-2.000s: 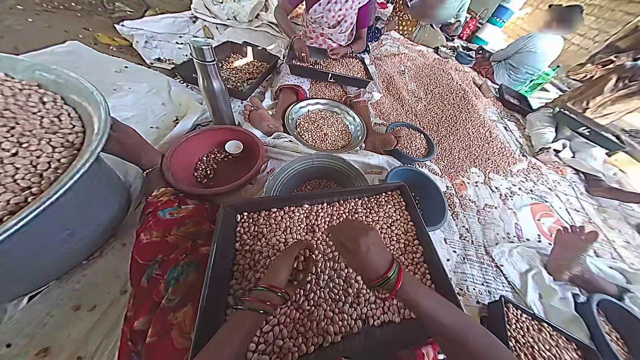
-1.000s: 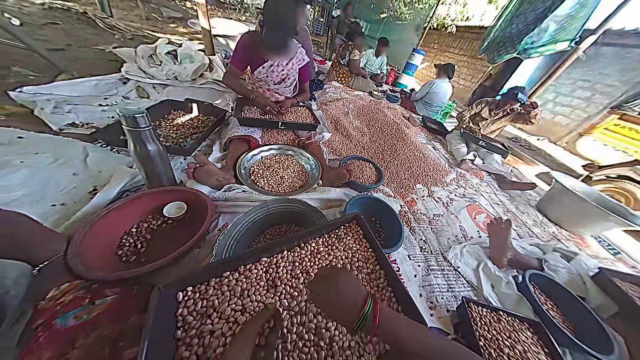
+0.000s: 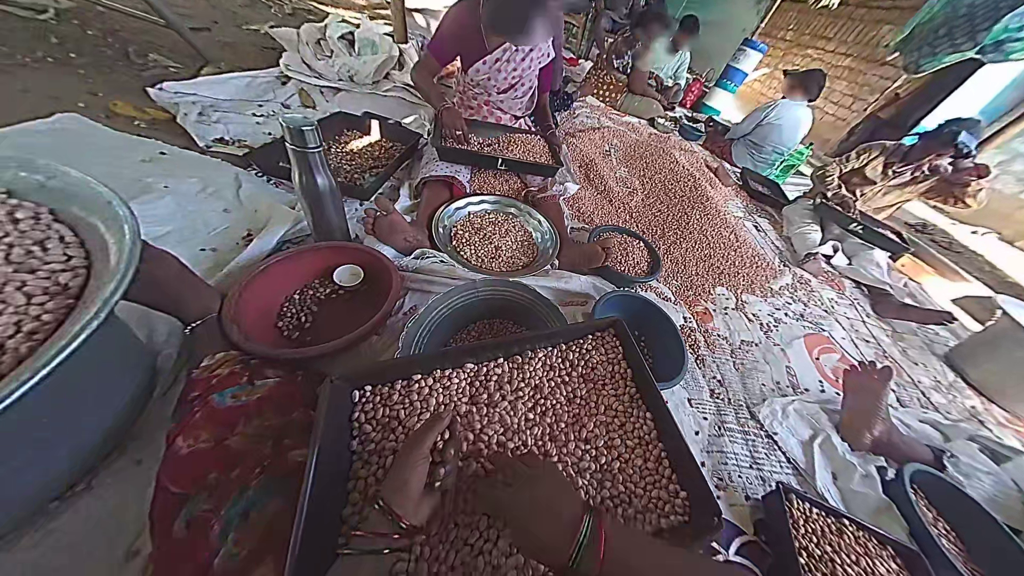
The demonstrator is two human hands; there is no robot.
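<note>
A black rectangular tray (image 3: 318, 472) filled with small pinkish-brown nuts or seeds (image 3: 544, 396) lies tilted in front of me. My left hand (image 3: 420, 472) rests among them near the tray's middle, thumb raised and palm turned inward; a few pieces may be in it, but that is blurred. Close beside it, my right hand (image 3: 528, 500) is over the pieces, back upward, its fingers mostly hidden. Both wrists wear bangles. Just beyond the tray stand a grey-green basin (image 3: 432, 312) and a blue tub (image 3: 680, 352), each with some pieces inside.
A red basin (image 3: 236, 320) with a white cup (image 3: 348, 276) and a steel bottle (image 3: 316, 184) stand ahead left. At far left is a large metal pot (image 3: 72, 432). A seated person with a tray (image 3: 552, 168) faces me behind a steel bowl (image 3: 440, 232). Beyond spreads a heap (image 3: 656, 200).
My hands have drawn closer together since two seconds ago, when they were apart over the pieces. The view has tilted up and back down.
</note>
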